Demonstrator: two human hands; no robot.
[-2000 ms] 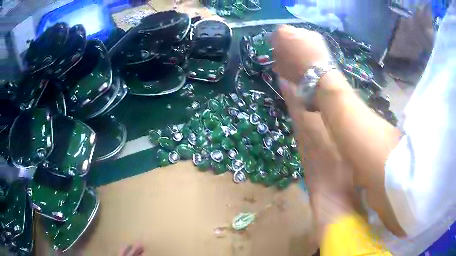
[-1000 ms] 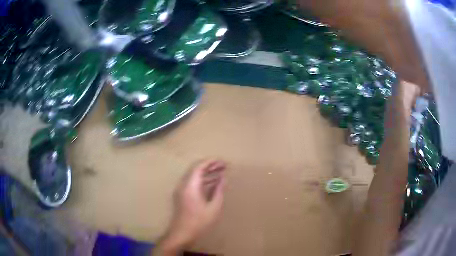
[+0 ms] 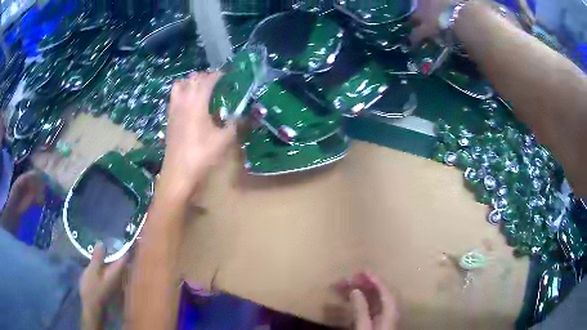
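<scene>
My left hand (image 3: 193,106) reaches up from the lower left, its fingers on the left edge of a glossy green housing (image 3: 235,84) held tilted beside the stack. My right hand (image 3: 370,300) is low at the bottom edge, partly cut off and blurred, fingers apart, with nothing seen in it. Overlapping green housings with pale rims (image 3: 296,158) lie on the far edge of the brown board (image 3: 309,219). A small pale-green oval holder (image 3: 472,260) lies on the board at the right.
Small green parts (image 3: 508,174) are heaped at the right; another glittering heap (image 3: 138,87) is at the upper left. A co-worker's arm with a wristwatch (image 3: 450,16) reaches in at the upper right. Another person's hand (image 3: 103,277) holds a rimmed housing (image 3: 103,200) at the left. A pale strip (image 3: 211,32) hangs at the top.
The view has swung left. My left hand has moved from over the board up to the housings and onto one. My right hand has come down to the bottom edge.
</scene>
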